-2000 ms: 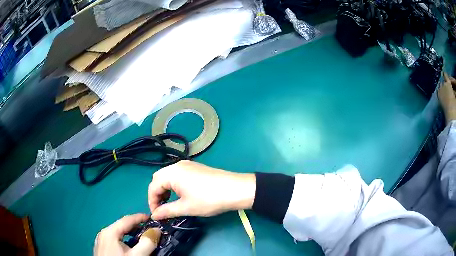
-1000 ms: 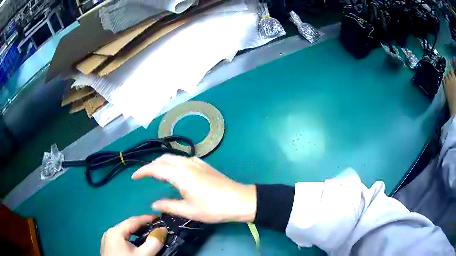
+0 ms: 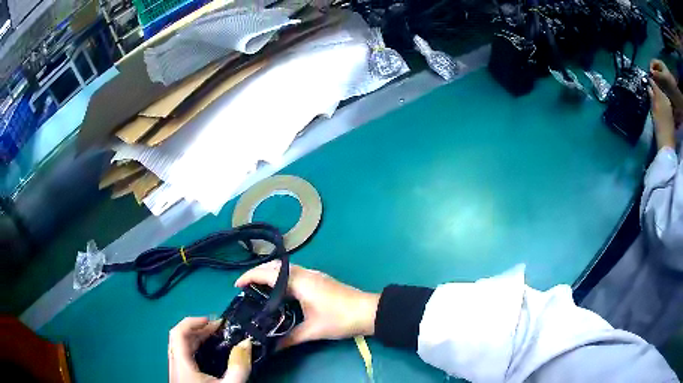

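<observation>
A black electrical unit [image 3: 251,322] with its open, wired side up is held between both hands above the green bench. My left hand [image 3: 202,351] grips its left side, with a yellowish cover on the thumb; the hand is cut off by the bottom edge. My right hand [image 3: 326,307] grips its right side. The black power cable [image 3: 213,250], tied with a yellow band, lies on the bench and runs up to the unit. Clear plastic wrap [image 3: 89,266] covers its far end. A tan tape roll [image 3: 309,217] lies beyond, partly under the cable. A pale yellow ribbon [image 3: 364,354] shows below my right wrist.
Cardboard and white foam sheets [image 3: 247,112] overlap the bench's far edge. Piled black units [image 3: 517,63] lie at the upper right. A coworker's hand [image 3: 662,101] is at another black unit [image 3: 627,105]. An orange-brown stand [image 3: 34,359] is at the lower left.
My right hand has come down onto the unit's right side and grips it. The unit is raised and more visible. The coworker's hands have moved to the unit at the right.
</observation>
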